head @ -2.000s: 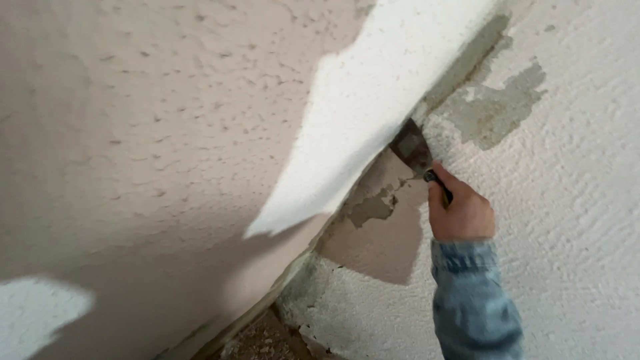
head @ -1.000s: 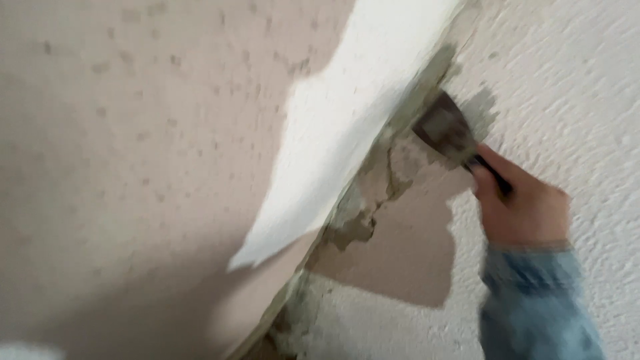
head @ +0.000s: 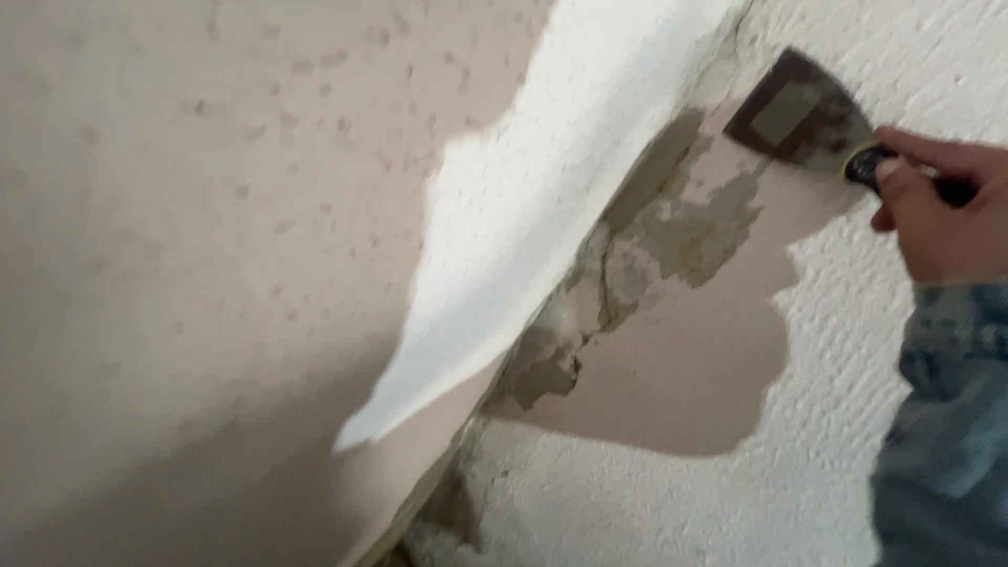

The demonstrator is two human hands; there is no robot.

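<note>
At the upper right, my right hand (head: 945, 201), in a blue denim sleeve (head: 945, 425), grips the dark handle of a putty knife (head: 803, 114). The wide, stained metal blade points up and left, over the textured white wall. Whether its edge touches the wall is unclear. Left of and below the blade, grey patches of bare plaster (head: 697, 236) show along the wall's corner. A crack (head: 605, 276) with broken edges runs down through them. My left hand is not in view.
A long corner seam (head: 480, 405) runs diagonally between two surfaces. The surface on the left (head: 260, 205) is pinkish and pitted, with a bright white band (head: 504, 220) beside the corner. Darker, damaged material (head: 453, 508) lies at the bottom of the seam.
The putty knife in my right hand has moved away from the corner seam, up and to the right. The grey patch that the blade partly covered a second ago is now uncovered. The view has shifted.
</note>
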